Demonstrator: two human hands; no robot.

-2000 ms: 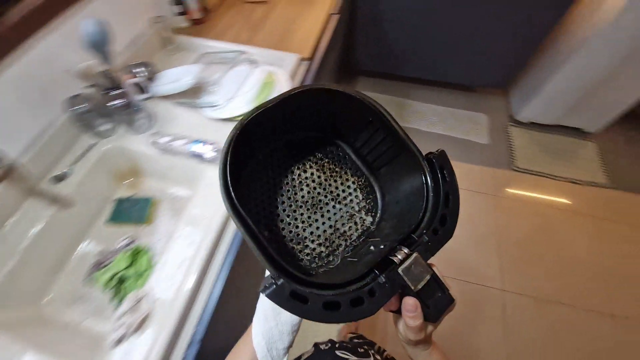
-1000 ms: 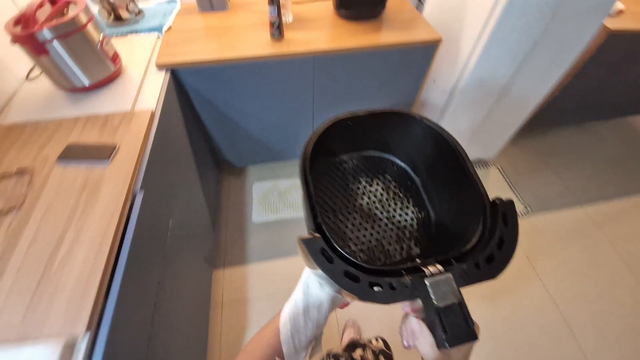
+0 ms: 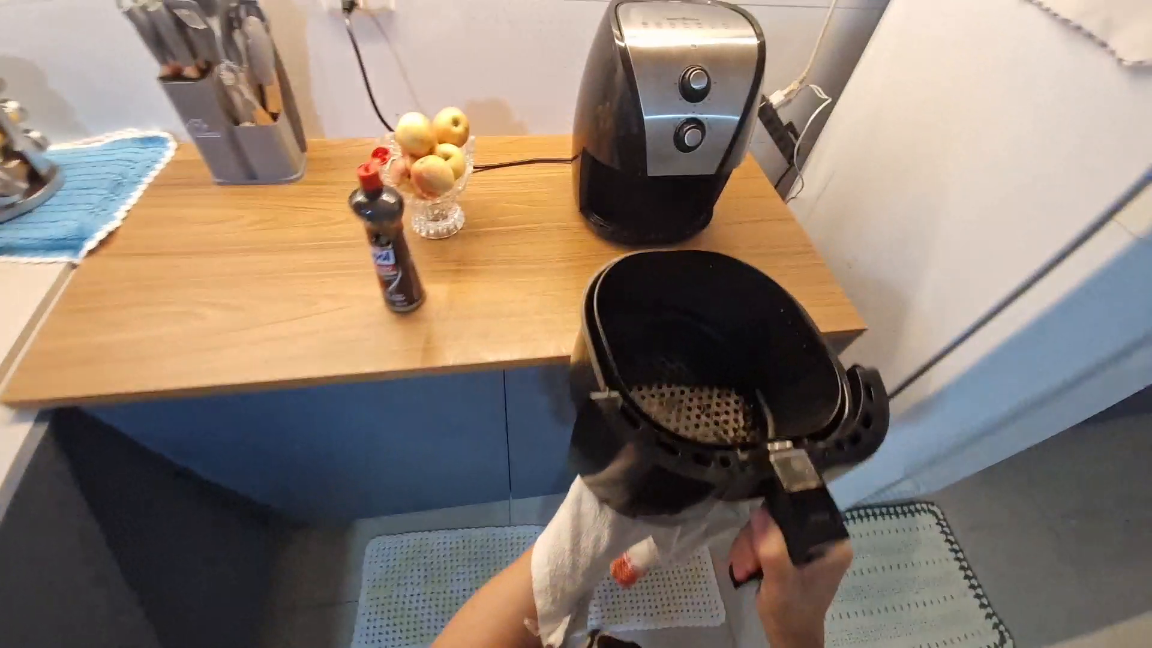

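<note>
A black air fryer basket (image 3: 702, 360) with a perforated bottom is held in front of the counter's front edge. My right hand (image 3: 792, 576) grips its black handle (image 3: 801, 517). My left forearm reaches beneath the basket, with a white cloth (image 3: 580, 558) around or over that hand; the left hand itself is hidden by cloth and basket. Beyond the basket stands the air fryer body (image 3: 670, 117), silver and black with two knobs, upright on the wooden counter.
On the wooden counter (image 3: 225, 306) stand a dark bottle with a red cap (image 3: 387, 243), a glass bowl of apples (image 3: 438, 216) and a grey utensil holder (image 3: 238, 144). A blue cloth (image 3: 99, 189) lies at the left. Mats (image 3: 450, 576) cover parts of the floor below.
The view has swung from the sink to the counter with the air fryer body. The basket, still held by its handle, has come close to that counter.
</note>
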